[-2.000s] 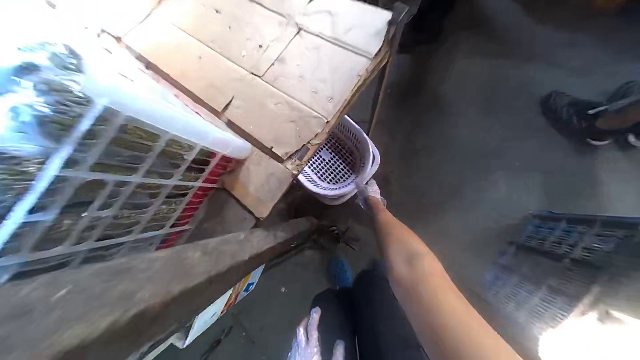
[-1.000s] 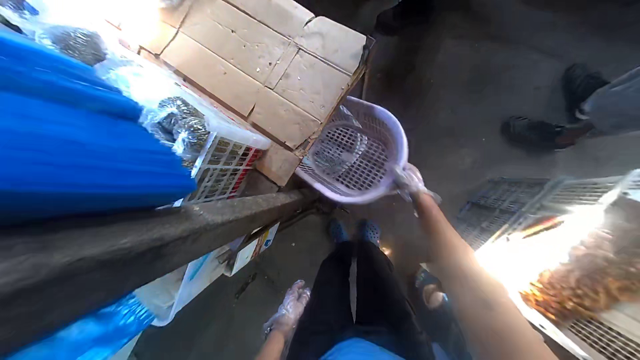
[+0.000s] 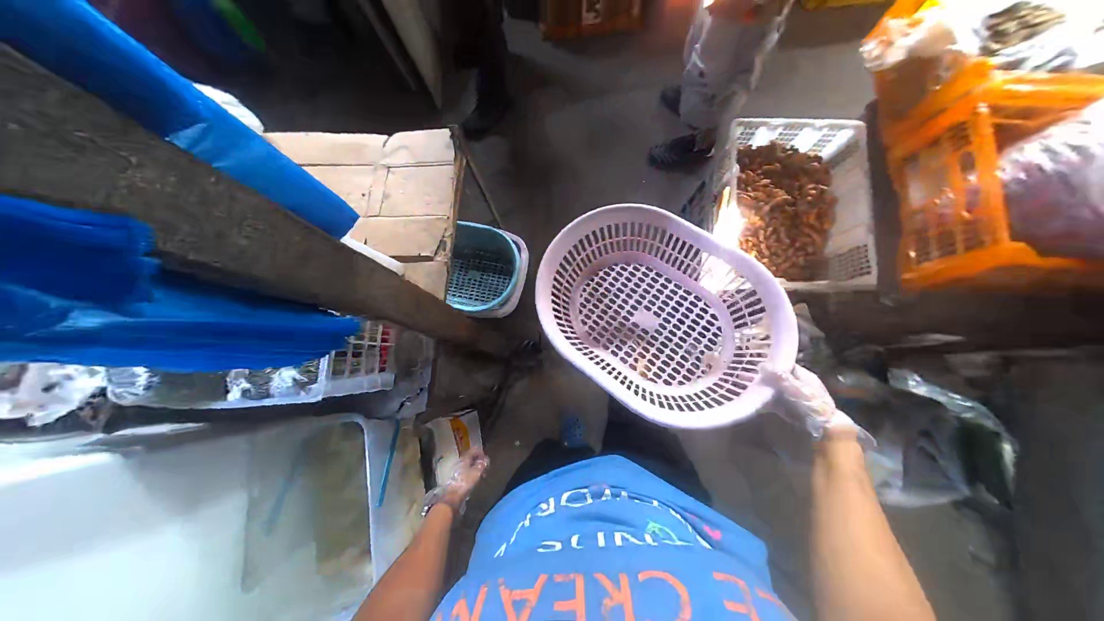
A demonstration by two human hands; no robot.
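Observation:
My right hand (image 3: pixel 808 398), in a clear plastic glove, grips the rim of a pale pink oval plastic basket (image 3: pixel 664 315) at its lower right end. Bits of light debris lie on the basket's slotted floor, and the basket hangs above the ground in front of my body. My left hand (image 3: pixel 464 479), also gloved in clear plastic, is at lower left, near a printed white and yellow carton (image 3: pixel 452 440); whether it touches the carton I cannot tell. A blue basket (image 3: pixel 483 267) nested in a paler one stands beside the cardboard-topped stand (image 3: pixel 417 185).
A white crate (image 3: pixel 849 207) holding brown, shrimp-like food stands at right, beside an orange crate (image 3: pixel 957 190). A person's legs (image 3: pixel 720 78) are behind it. A wooden beam (image 3: pixel 216 198) and blue plastic sheeting (image 3: pixel 95 285) cross the left, above a large white container (image 3: pixel 172 517).
My right hand has lifted the pink basket away from beside the cardboard-topped stand, where the blue basket now shows. The view has swung to the right.

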